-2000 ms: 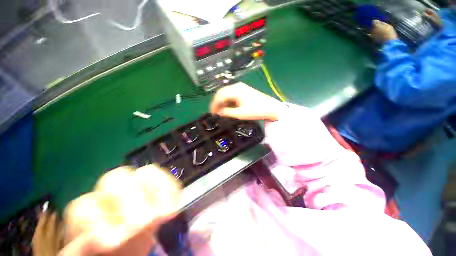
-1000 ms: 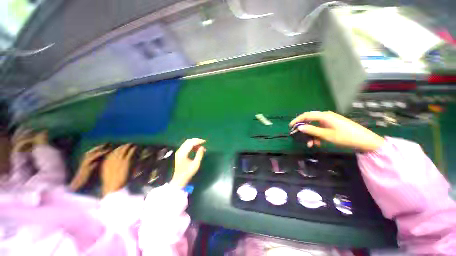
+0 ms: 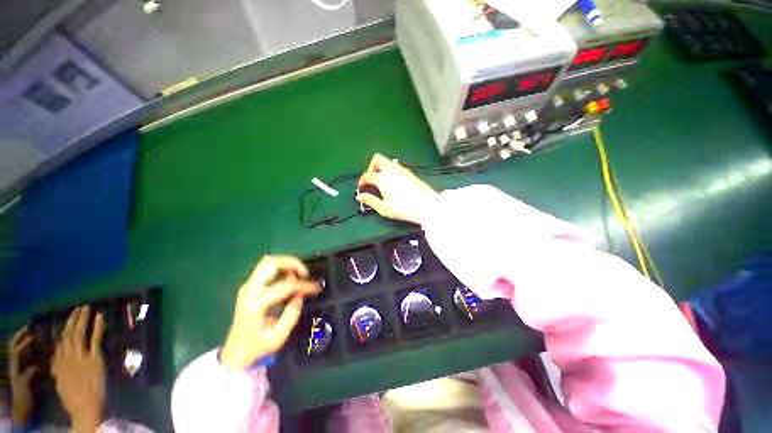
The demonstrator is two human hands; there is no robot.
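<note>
A black tray with two rows of square pockets holds several round watch units, their faces showing coloured lines or rings. My left hand is over the tray's left end, fingers apart and curled, with fingertips beside a unit in the back-left pocket; whether they touch it is unclear. My right hand is behind the tray, its fingers closed around a small dark unit at the mat, partly hidden by the fingers. Thin black leads with a white tag lie beside it.
A power supply with red displays stands at the back right, with yellow leads trailing from it. At left are a neighbour's hands over another black tray, and a blue sheet.
The view has swung about. My left hand has moved from left of the tray to over its left end. Front-row faces that were white now show dark faces with lines.
</note>
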